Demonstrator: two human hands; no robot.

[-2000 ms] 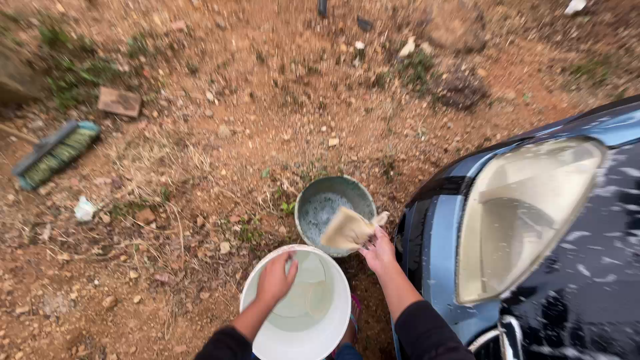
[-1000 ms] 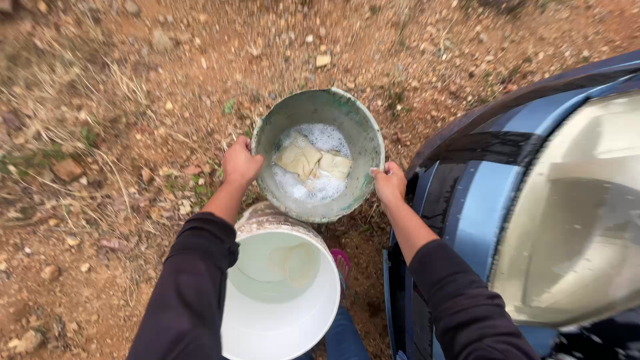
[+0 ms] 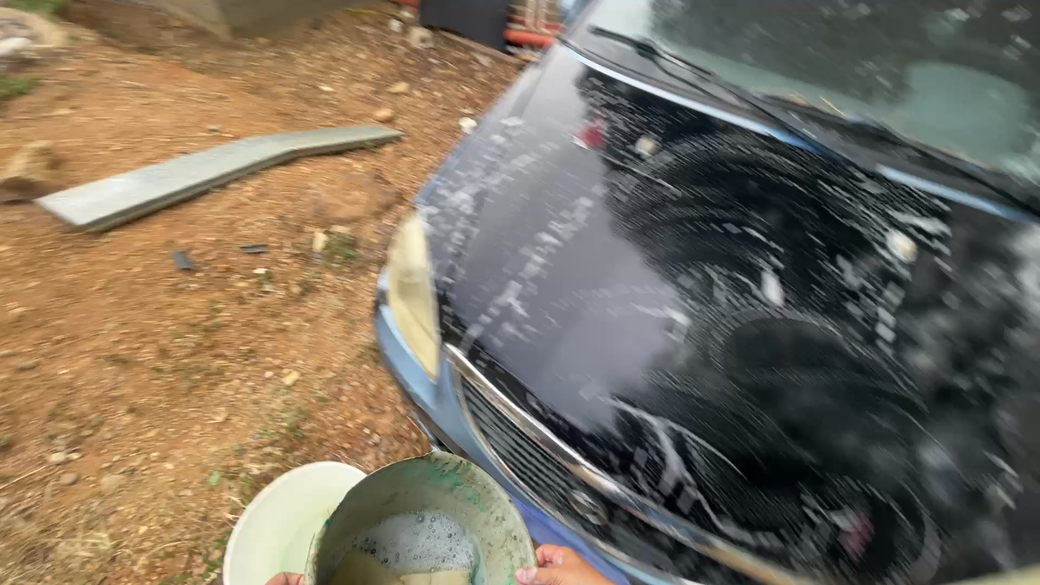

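A worn green bucket [image 3: 487, 496] with soapy, foamy water [image 3: 418, 540] is at the bottom of the view, held by its rim from both sides. My right hand [image 3: 565, 566] grips the right side of the rim. Only the fingertips of my left hand [image 3: 286, 578] show, against the bucket's left side. A beige cloth [image 3: 435, 578] lies in the suds, partly cut off by the frame. Just left of it stands a white bucket [image 3: 280, 512]. Streaks of foam cover the dark hood [image 3: 585, 325] of the car beyond.
The car's chrome-edged grille [image 3: 520, 439] and cloudy headlight [image 3: 413, 296] are close to the green bucket. Wipers [image 3: 699, 77] lie below the windshield. A long grey plank or metal strip [image 3: 219, 166] rests on the reddish ground, with stones and small black pieces [image 3: 183, 260] nearby.
The cloth, in my right hand two seconds ago, now lies in the green bucket. Both hands hold that bucket, now beside the car's grille. The view has swung toward the hood.
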